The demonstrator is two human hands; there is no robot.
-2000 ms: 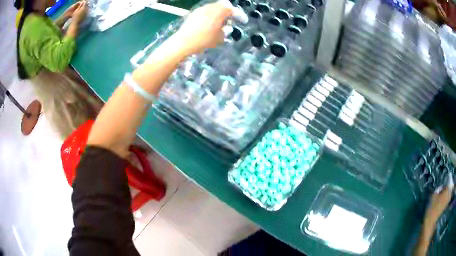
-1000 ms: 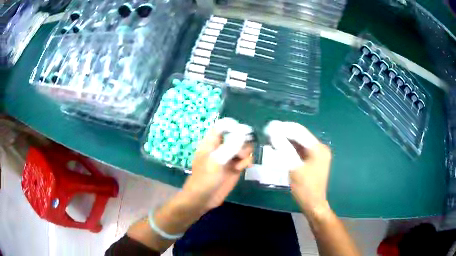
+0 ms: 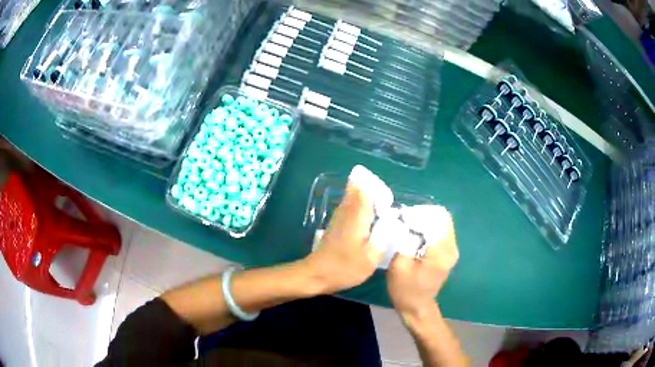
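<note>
My left hand (image 3: 350, 240) and my right hand (image 3: 424, 261) meet over the small clear work tray (image 3: 317, 198), with white cots on their fingers. A small dark piece (image 3: 414, 242) shows between the fingers of my right hand. What the left fingertips grip is hidden by the cots. The ring tub (image 3: 233, 161), full of turquoise rings, is left of my hands. White-headed rods (image 3: 281, 51) lie in rows in the rod tray (image 3: 402, 147) behind. Dark-headed finished pieces (image 3: 528, 117) stand in the angled tray (image 3: 518, 188) at the right.
Stacked parts trays (image 3: 118, 79) stand at the left on the green bench. More clear trays stand at the back and at the right edge (image 3: 632, 236). A pale strip (image 3: 467, 63) crosses the bench. A red stool (image 3: 54, 229) is on the floor at the lower left.
The view has swung. My left hand has come from the stacked trays and my right from the finished-piece tray. They were apart over the work tray one second ago and now touch.
</note>
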